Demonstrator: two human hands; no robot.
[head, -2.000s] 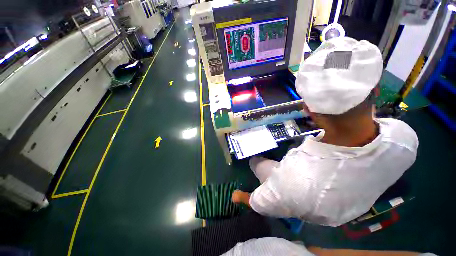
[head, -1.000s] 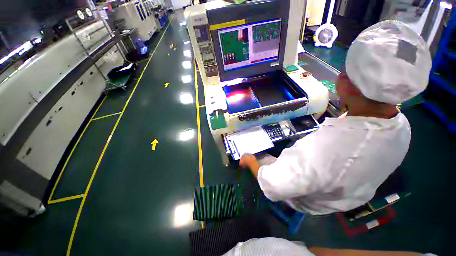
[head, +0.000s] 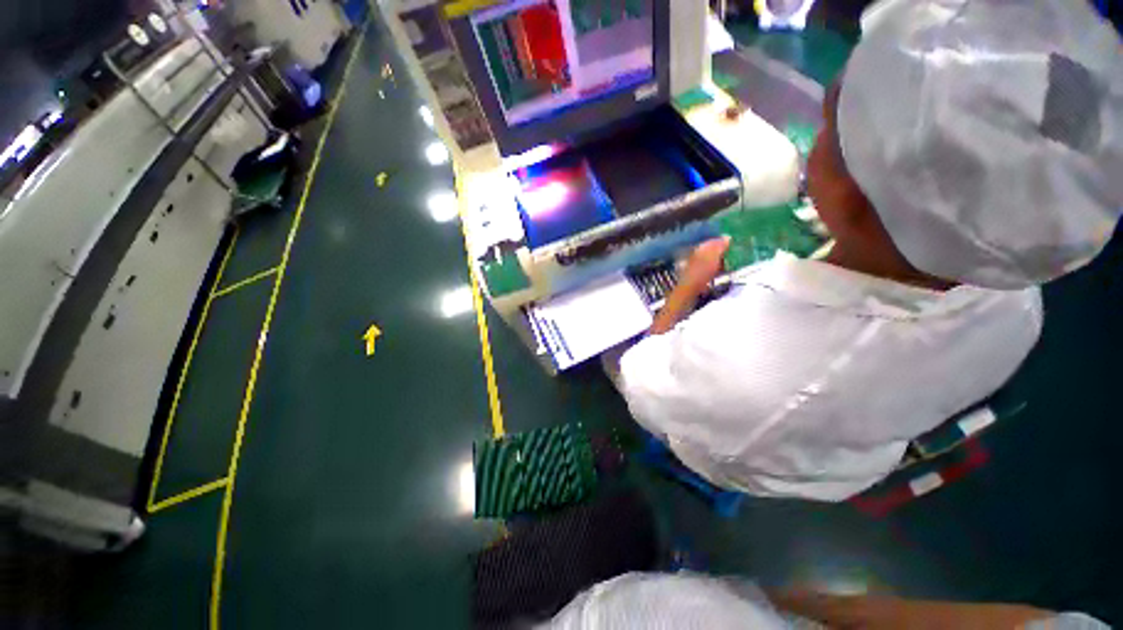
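Observation:
Neither of my hands shows. White cloth (head: 665,606) and a strip of bare forearm (head: 887,609) lie along the bottom edge; whose they are is unclear. A rack filled with upright green circuit boards (head: 533,471) stands on the floor at the bottom centre. A plain black ribbed rack (head: 560,560) is just below it, partly covered by the white cloth. A seated operator (head: 837,369) in white clothes and cap faces the cream inspection machine (head: 757,154). The operator's raised hand is beside a green circuit board (head: 764,236) at the machine's front; contact is unclear.
The machine has a monitor (head: 560,62), a glowing bay and a white sheet (head: 591,322) beside a keyboard on its front shelf. A red frame (head: 924,482) is on the floor behind the operator. A long cream machine (head: 111,271) stands left of the yellow-lined aisle.
The operator's hand has moved from the rack up to the shelf, and a green board now shows there. The monitor picture has turned partly red. The view has shifted and tilted.

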